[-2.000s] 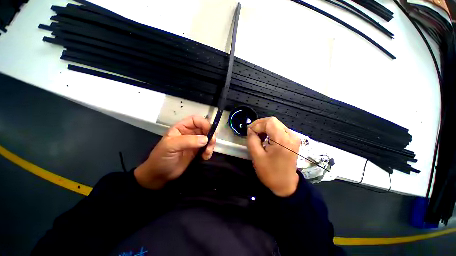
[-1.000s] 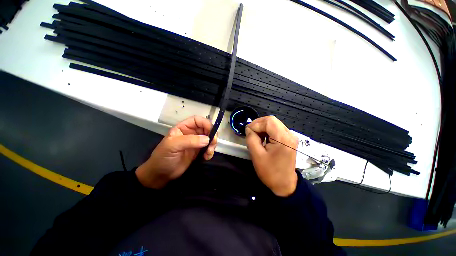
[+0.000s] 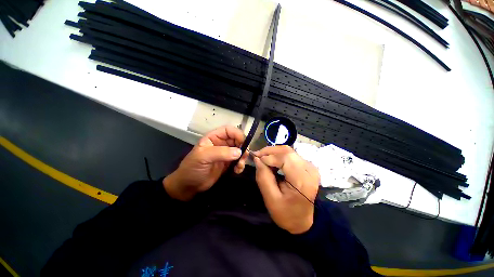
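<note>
A long narrow black strap runs from my left hand away across the main strap pile. My left hand pinches its near end between thumb and fingers at the table's near edge. My right hand holds a thin dark applicator in its fingertips. The applicator's tip is at the strap by my left fingertips; whether it touches cannot be told. A small round black pot with a bright reflection inside stands just beyond my right hand.
A crumpled white rag with dark stains lies right of the pot. Loose black straps lie at the far right, and another fanned pile at the far left. A pale backing sheet lies under the main pile. Thin dark cord loops at the front edge.
My right hand has moved from the pot to the strap beside my left fingertips. The pot's inside is now uncovered. The whole view has shifted slightly; my left hand still holds the strap.
</note>
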